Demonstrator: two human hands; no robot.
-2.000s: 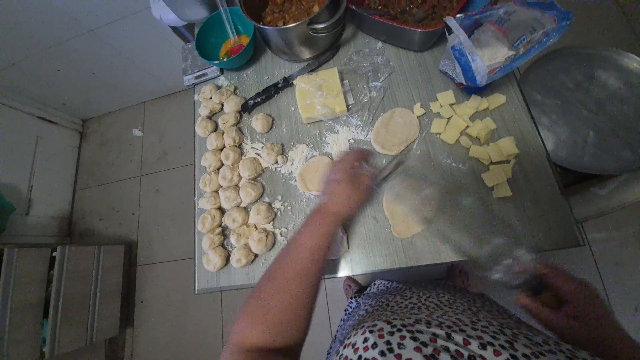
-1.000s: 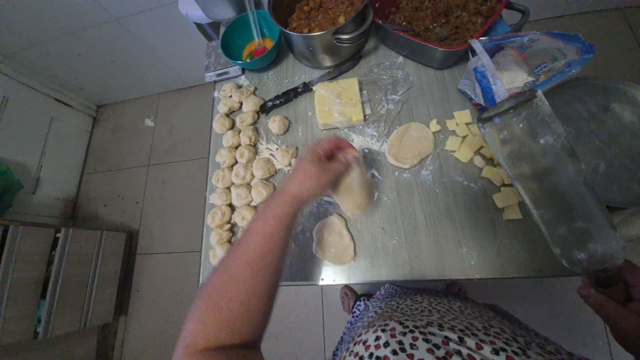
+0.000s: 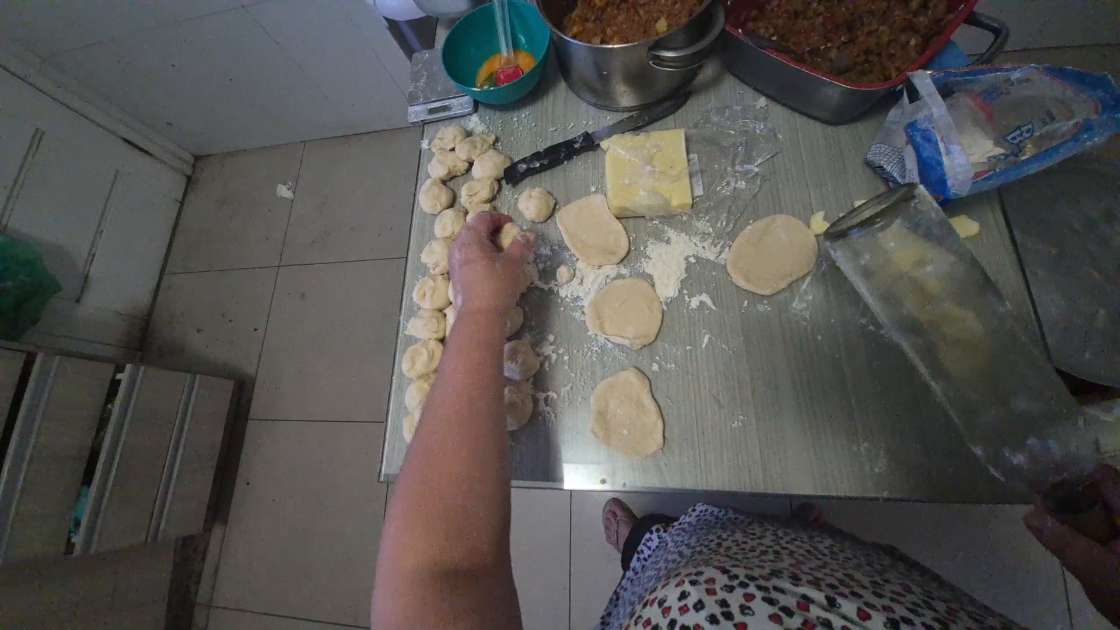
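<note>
My left hand (image 3: 490, 267) has its fingers around a small dough ball (image 3: 508, 234) at the rows of dough balls (image 3: 430, 292) on the table's left side. In my right hand (image 3: 1081, 525) at the lower right is the neck of a clear glass bottle (image 3: 954, 341), held over the table's right part. Several flattened dough rounds lie on the table: one (image 3: 593, 230) below the butter-coloured block, one (image 3: 625, 312) in the middle, one (image 3: 628, 413) near the front edge and one (image 3: 772, 255) left of the bottle's base. Loose flour (image 3: 669, 262) is scattered between them.
A black-handled knife (image 3: 595, 138) lies beside a yellow block (image 3: 648, 172) on plastic wrap. Behind stand a teal bowl (image 3: 455, 52) with a brush, a steel pot (image 3: 612, 74) and a roasting pan (image 3: 787, 83), both with filling. A blue flour bag (image 3: 1006, 131) sits at the right.
My left hand has moved from the middle of the table to the dough balls on the left. Dough rounds now lie below the yellow block and in the middle. The bottle stays in my right hand.
</note>
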